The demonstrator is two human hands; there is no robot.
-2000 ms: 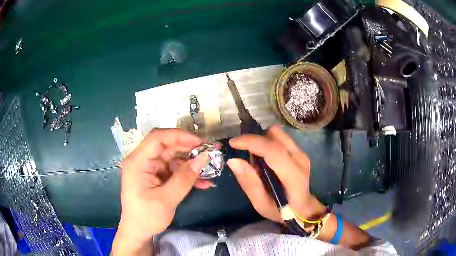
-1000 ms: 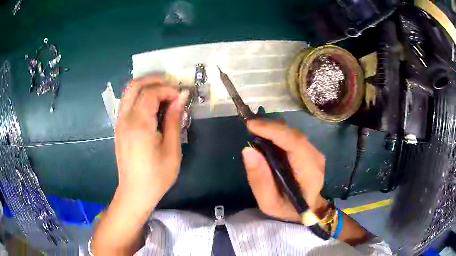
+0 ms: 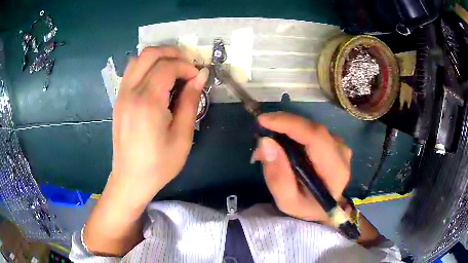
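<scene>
My left hand (image 3: pixel 154 113) holds the round silvery module (image 3: pixel 202 105) at the near edge of the tape pad (image 3: pixel 292 56); fingers hide most of it. My right hand (image 3: pixel 308 159) holds the black soldering iron (image 3: pixel 303 172) like a pen. Its metal tip points up and left to the lower end of the small dark circuit board (image 3: pixel 219 52) on the tape, close to my left fingertips. I cannot tell whether the tip touches. The lead wires are too small to make out.
A round tub (image 3: pixel 362 77) of silvery scraps stands right of the pad, with the bulky black iron stand (image 3: pixel 431 77) beyond it. A small heap of dark parts (image 3: pixel 41 51) lies at far left. Loose tape pieces (image 3: pixel 111 77) are at the pad's left end.
My left hand has brought the module from near my body to the pad, beside the board. My right hand has moved the iron's tip to the board's lower end. The view has shifted.
</scene>
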